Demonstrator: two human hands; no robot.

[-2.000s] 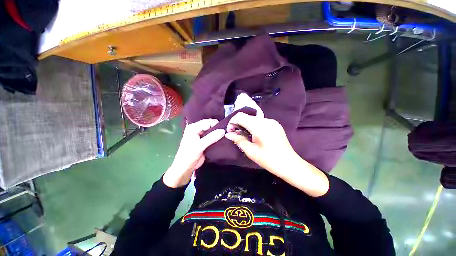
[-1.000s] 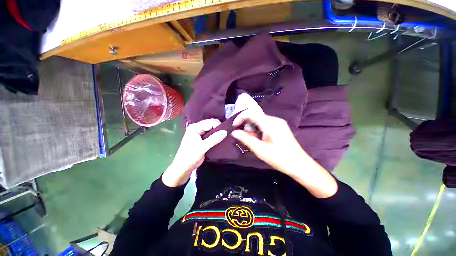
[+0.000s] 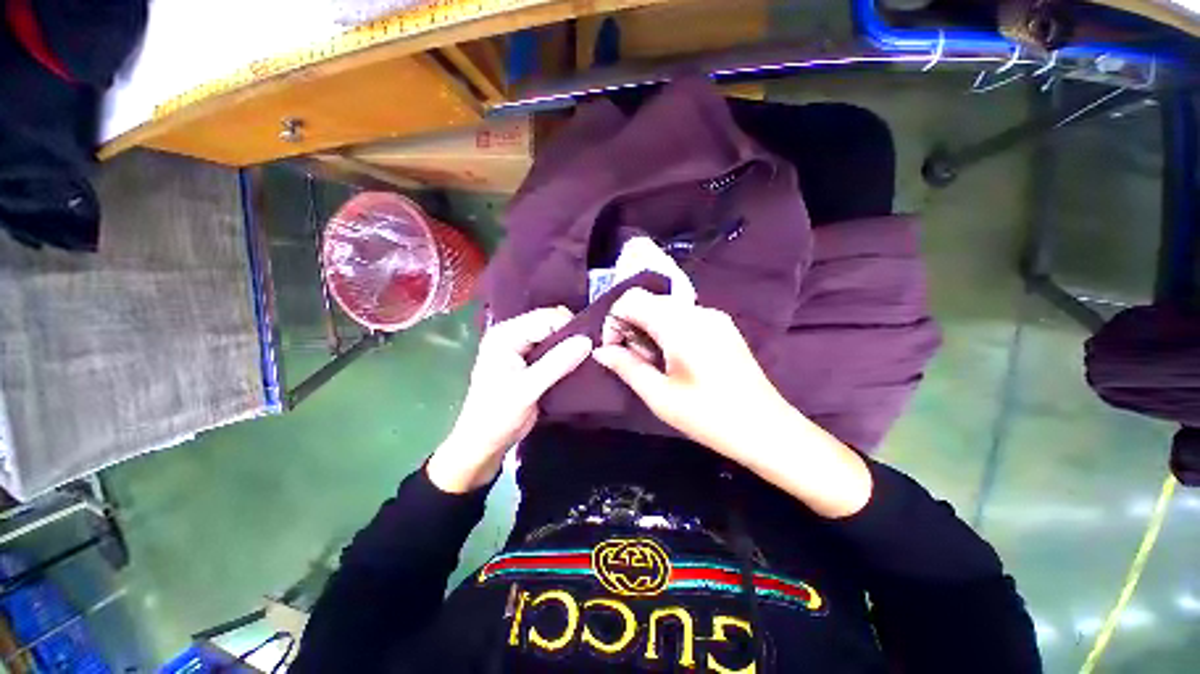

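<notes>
Plum trousers (image 3: 842, 329) lie bunched over the lap, with the waist opening facing up. My left hand (image 3: 511, 382) grips the end of the waistband (image 3: 579, 323) between thumb and fingers. My right hand (image 3: 678, 362) is at the same end, its thumb and index finger close together at the cloth edge, near the left fingertips. A needle or thread is too small to make out. A white label or flap (image 3: 645, 263) shows inside the waist, just above the right hand.
A red mesh bin (image 3: 382, 263) stands to the left, beside a grey cloth-covered stand (image 3: 132, 316). A table edge with yellow measuring tape (image 3: 342, 55) runs across the top. Dark garments hang at the upper left (image 3: 53, 132). Plum cloth (image 3: 1151, 362) hangs at the far right.
One second ago my right hand was slightly further right of the waistband end; its fingertips have come back to the cloth beside my left hand. My left hand keeps its hold.
</notes>
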